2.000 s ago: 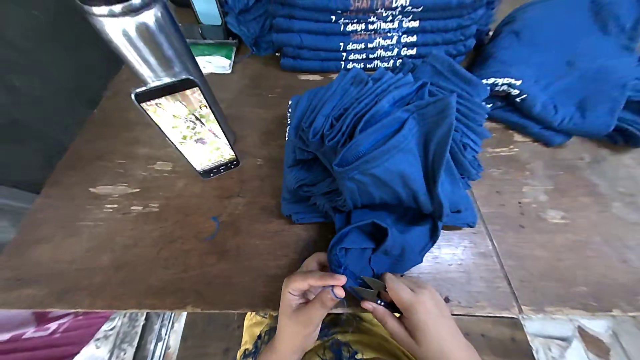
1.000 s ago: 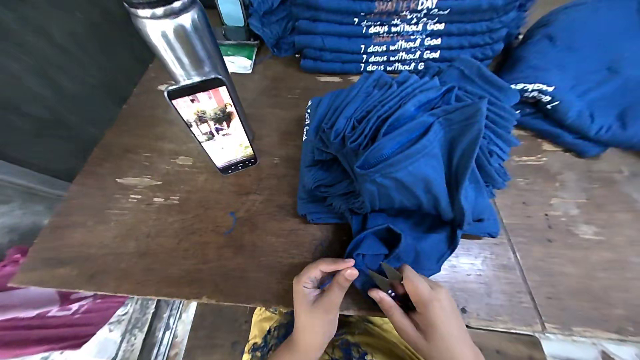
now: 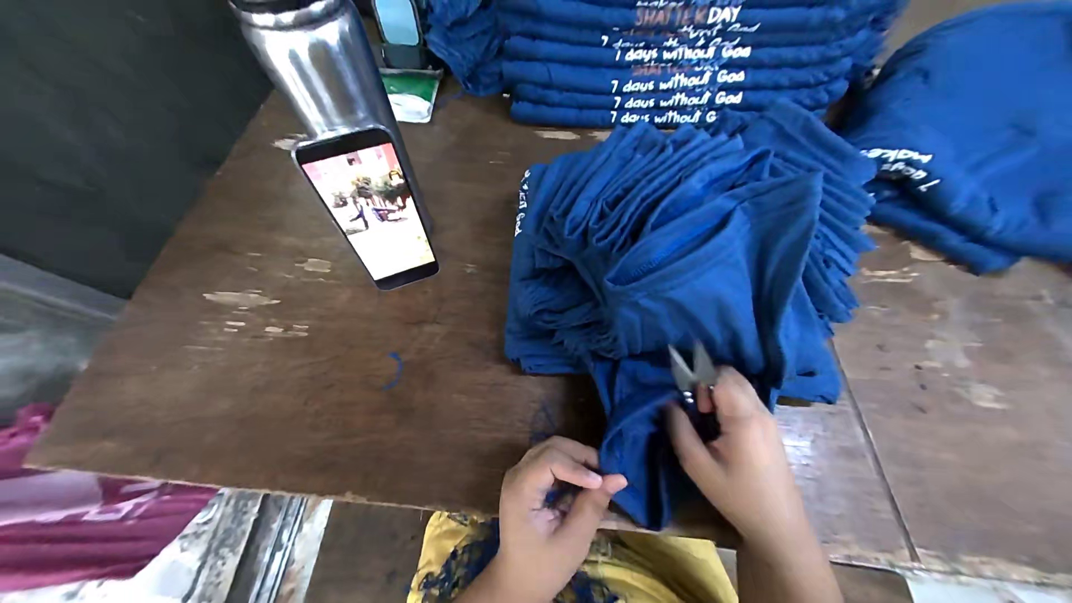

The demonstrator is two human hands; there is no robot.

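Note:
A loose heap of blue T-shirts [image 3: 687, 285] lies on the wooden table, one shirt's part drawn down toward the front edge. My left hand [image 3: 557, 502] pinches the edge of this blue cloth between thumb and forefinger. Thread snips [image 3: 693, 377] are in my right hand [image 3: 737, 452], their two pointed blades apart and directed up over the cloth; the handles are mostly hidden by my fingers. Loose blue thread shows beside my left hand.
A phone [image 3: 368, 209] with a lit screen leans on a steel bottle [image 3: 322, 75]. Folded printed shirts [image 3: 678, 67] are stacked at the back, more blue shirts [image 3: 971, 134] lie right. A thread scrap [image 3: 394, 371] is left of the heap. Yellow cloth [image 3: 662, 565] hangs below the edge.
My right hand with the snips has moved up and away from my left fingertips, over the cloth. My left hand still pinches the cloth's edge.

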